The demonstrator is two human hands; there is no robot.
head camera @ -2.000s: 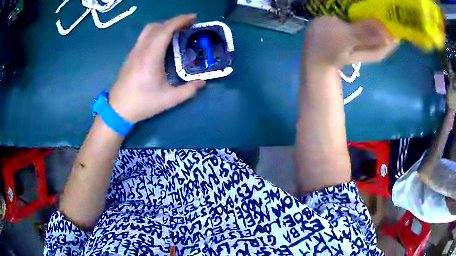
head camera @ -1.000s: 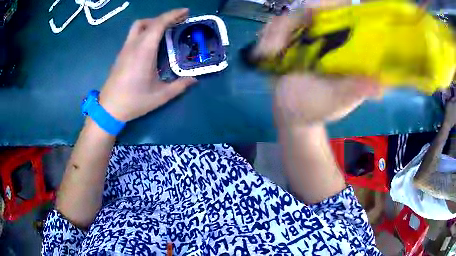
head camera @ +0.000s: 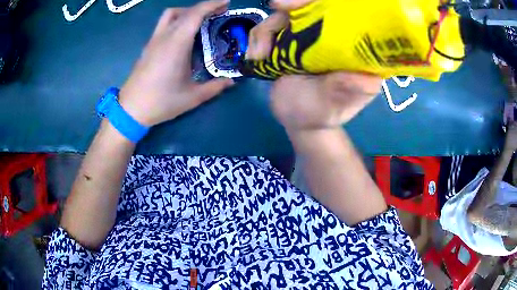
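Note:
The black squarish housing [head camera: 218, 45] lies on the green bench, hollow side up, with a white edge strip [head camera: 207, 48] round its rim and a blue cylinder [head camera: 238, 39] inside. My left hand [head camera: 164, 68] holds the housing by its left side, thumb and fingers around it. My right hand [head camera: 317, 96] grips the yellow electric screwdriver [head camera: 374, 39] by its black-striped front. The screwdriver lies nearly level, its front end at the housing's right side. Its tip is hidden by my fingers. The hand and screwdriver cover the housing's right part.
Loose white strips [head camera: 399, 96] lie on the green bench [head camera: 227, 124] at right, and more white strips [head camera: 116, 7] at the upper left edge. Red stools [head camera: 408, 187] stand below the bench edge. Another person's arm [head camera: 487, 198] shows at far right.
My right hand has brought the screwdriver from the upper right leftward to the housing. Its front end now overlaps the housing's right side. My left hand still holds the housing.

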